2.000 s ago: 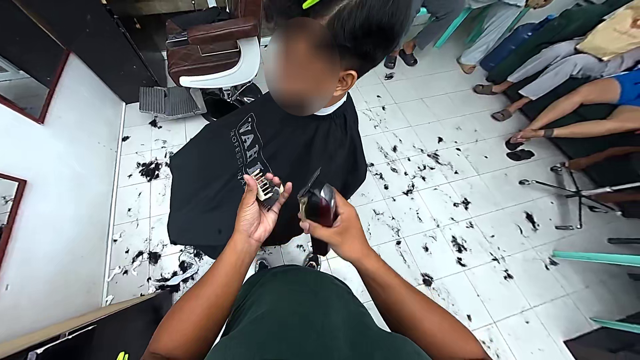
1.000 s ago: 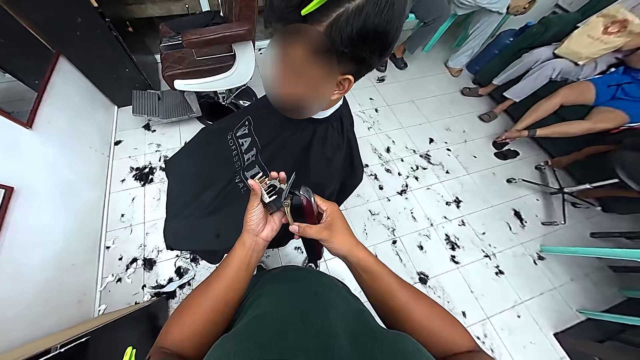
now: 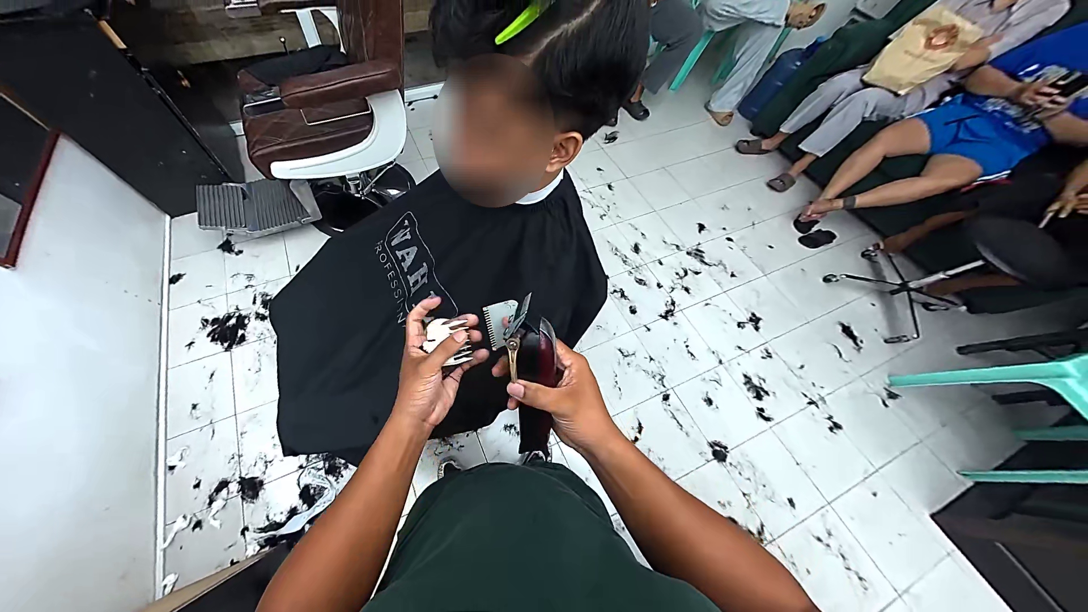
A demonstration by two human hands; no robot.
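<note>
My left hand (image 3: 438,365) holds a white clipper guard comb (image 3: 448,342) between thumb and fingers, in front of the black barber cape (image 3: 365,340). Just to the right, my right hand (image 3: 568,395) grips a dark red hair clipper (image 3: 537,355) with a gold-coloured lever. At the clipper's head is a grey toothed guard (image 3: 501,325), apart from the white one; whether it is fully seated, I cannot tell. A seated person wears the cape, with a white neck strip (image 3: 541,190) and a green hair clip (image 3: 522,22) in the dark hair.
A brown barber chair (image 3: 327,119) with a metal footrest (image 3: 255,206) stands at the upper left, near a white wall (image 3: 81,382). Cut hair (image 3: 228,328) lies scattered over the tiles. Several people sit along the right, near a wheeled stool base (image 3: 908,287) and a green plastic stool (image 3: 1011,374).
My hands were apart two seconds ago, then came together at the clipper's head. Now they are slightly apart again, and a grey guard shows at the clipper's head.
</note>
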